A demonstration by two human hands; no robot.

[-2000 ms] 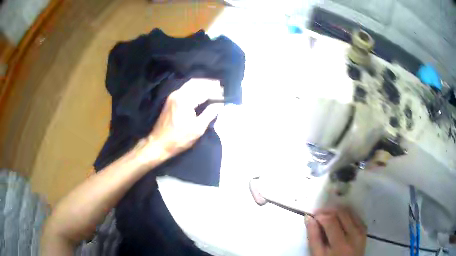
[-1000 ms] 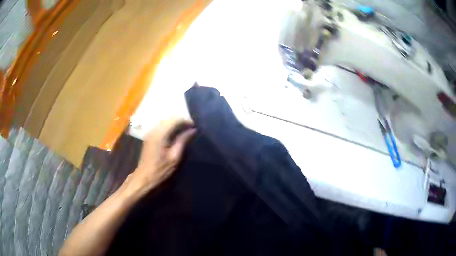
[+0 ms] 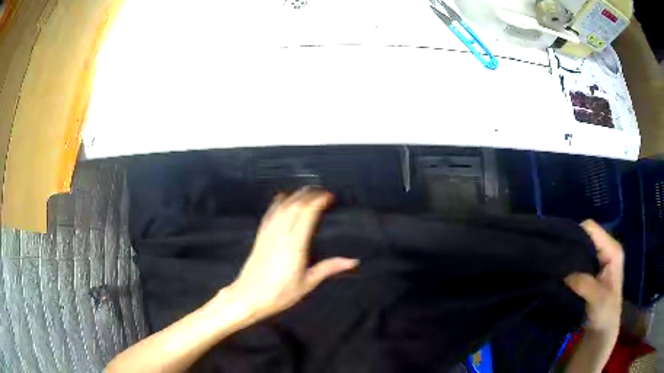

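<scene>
A large black garment piece point(image 3: 408, 277) hangs over the lap, below the front edge of the white machine table point(image 3: 291, 95). My left hand point(image 3: 291, 248) lies on the cloth left of centre, fingers pointing up and thumb spread to the right; it is slightly blurred, and whether it grips any cloth cannot be told. My right hand point(image 3: 601, 280) grips the cloth at its right end, fingers behind and thumb in front.
Blue-handled thread snips point(image 3: 473, 45) lie on the table near part of the machine point(image 3: 531, 22) at the top right. A cardboard-covered side with orange tape point(image 3: 51, 109) is at the left. Blue and red things point(image 3: 626, 353) show at the lower right.
The view has shifted down to the lap. The cloth is off the table top and spread below its edge. My right hand, barely visible before, now holds the cloth's right end.
</scene>
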